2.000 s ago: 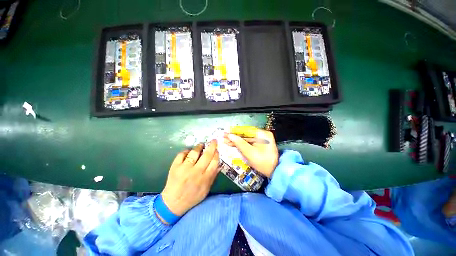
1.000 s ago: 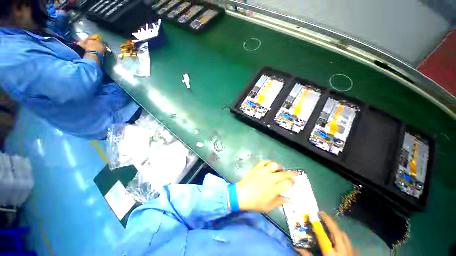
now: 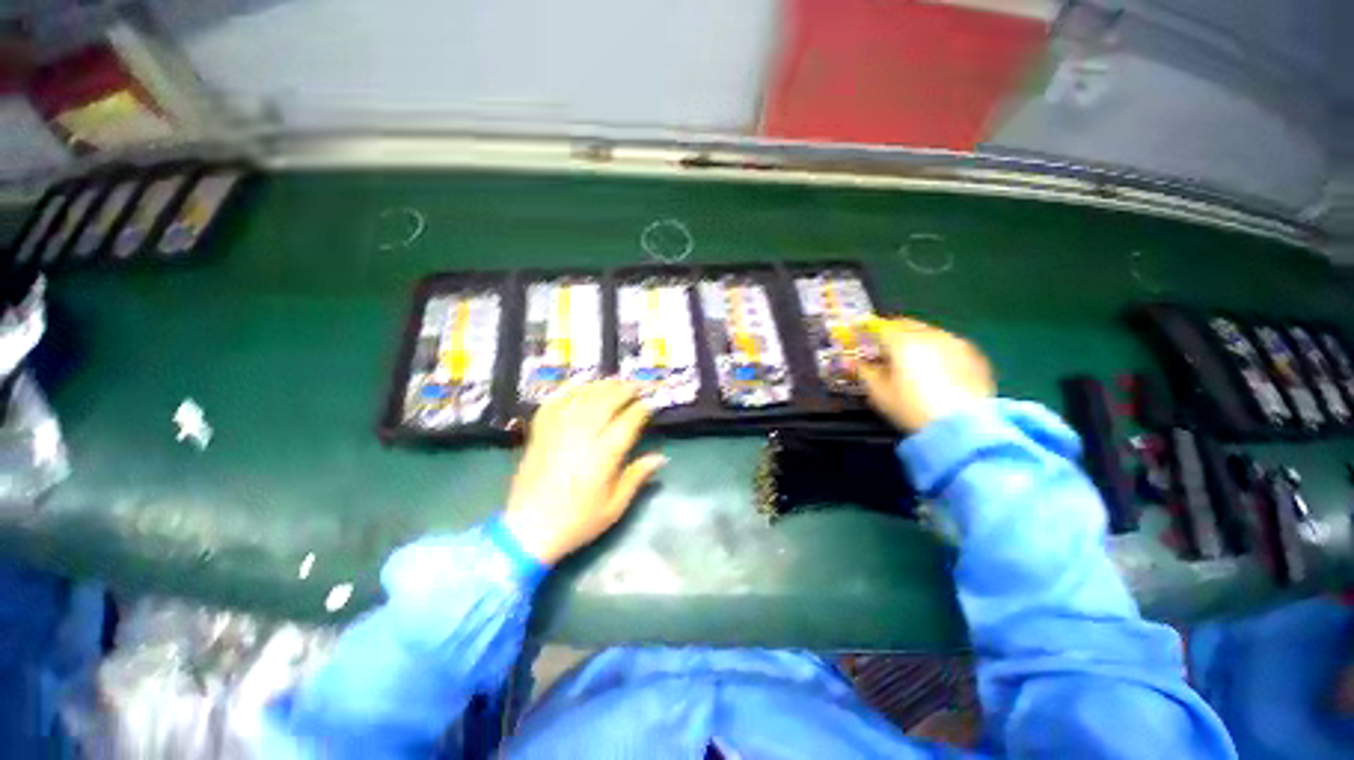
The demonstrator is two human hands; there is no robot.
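Observation:
The black foam tray (image 3: 512, 356) holds a phone mid-frame in each slot, silver-white with an orange flex strip. My right hand (image 3: 933, 371) is at the rightmost phone mid-frame (image 3: 829, 305) and covers its right edge; blur hides whether the fingers grip it, and the yellow tool cannot be made out clearly. My left hand (image 3: 576, 463) is over the tray's near edge, fingers apart and empty, fingertips by the second and third phones. The coaxial cable bundle (image 3: 839, 472) lies by the tray's near edge, partly under my right forearm.
Another tray with phones (image 3: 131, 211) is at the far left, and a tray (image 3: 1181, 356) is at the right. Black and striped parts (image 3: 1188, 490) lie near it. White scraps (image 3: 192, 423) are on the green mat at left. Clear plastic bags (image 3: 193, 668) are below left.
The phone that was in my hands is now in the formerly empty fourth slot. Both hands have moved forward to the tray, and the view has swung back from the left.

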